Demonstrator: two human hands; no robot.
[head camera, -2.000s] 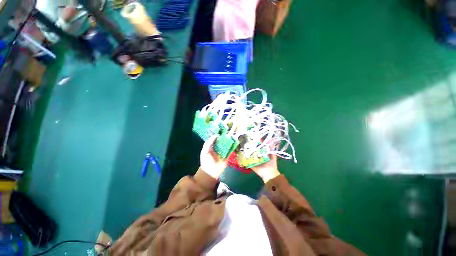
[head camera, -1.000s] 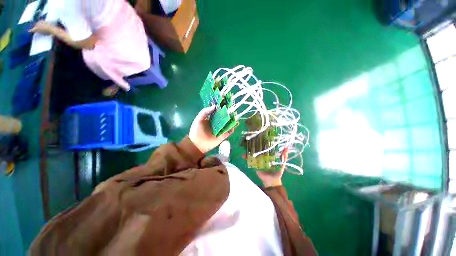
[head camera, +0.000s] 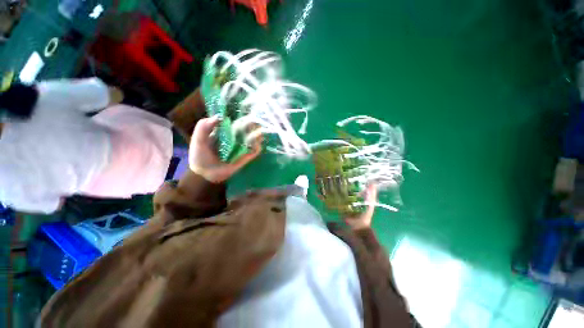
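Observation:
My left hand (head camera: 221, 150) grips a wired panel stack (head camera: 218, 96) from below, with its green faces to the left and fingers around its lower end. White leads (head camera: 266, 96) loop up and to the right from it, blurred. My right hand (head camera: 362, 208) holds a second wired panel stack (head camera: 334, 172), yellow face showing, at its lower right edge. Its white leads (head camera: 384, 157) spread to the right. The two stacks are apart, held in the air above the floor; some leads between them come close together.
A person in white and pink (head camera: 128, 150) is at the left. A red stool (head camera: 150, 51) stands at upper left, with a blue basket (head camera: 61, 253) at lower left. A bench (head camera: 70, 38) runs along the upper left. Glossy green floor (head camera: 461, 96) lies ahead and right.
The view has turned away from the bench with the nippers, and the person at the left now shows more fully. My hands, together at first, have moved apart, each with a wired stack.

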